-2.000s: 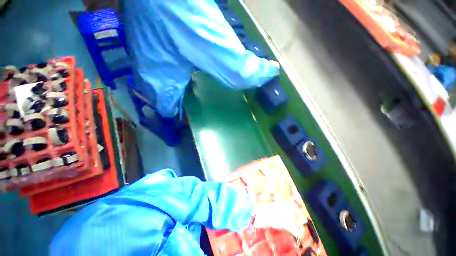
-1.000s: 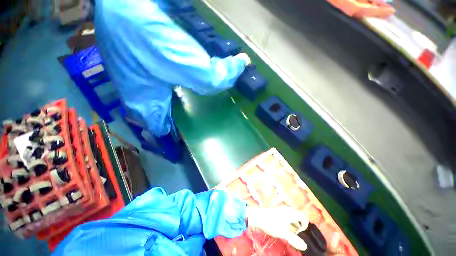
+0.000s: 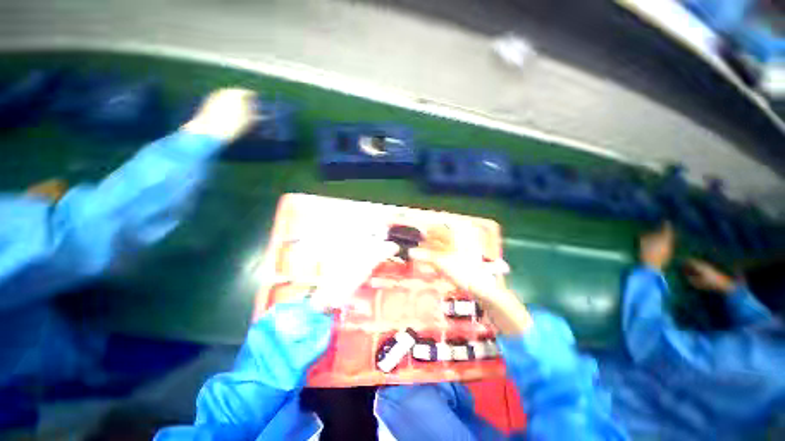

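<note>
An orange-red compartment tray (image 3: 344, 372) lies in front of me, its upper part washed out by glare. A dark watch (image 3: 404, 235) is between my two hands over the tray's upper middle. My left hand (image 3: 355, 269), in a pale glove, has its fingertips at the watch's left side. My right hand (image 3: 469, 274) reaches it from the right. Both seem to hold it, though blur hides the exact grip. More watches with pale straps (image 3: 456, 350) lie in the tray's lower right pockets, and one pale piece (image 3: 397, 350) lies tilted beside them.
Dark blue fixtures (image 3: 340, 164) line the green belt beyond the tray; one holds a round watch (image 3: 379, 145). Another worker's gloved hand (image 3: 225, 114) is at a fixture on the left. Another person's hands (image 3: 658, 247) are at the right. A grey ledge (image 3: 413, 73) runs behind.
The view has swung right, and the tray now lies squarely in front. My right hand has come into view. The dark watch is now between both hands; earlier it was beside my left hand.
</note>
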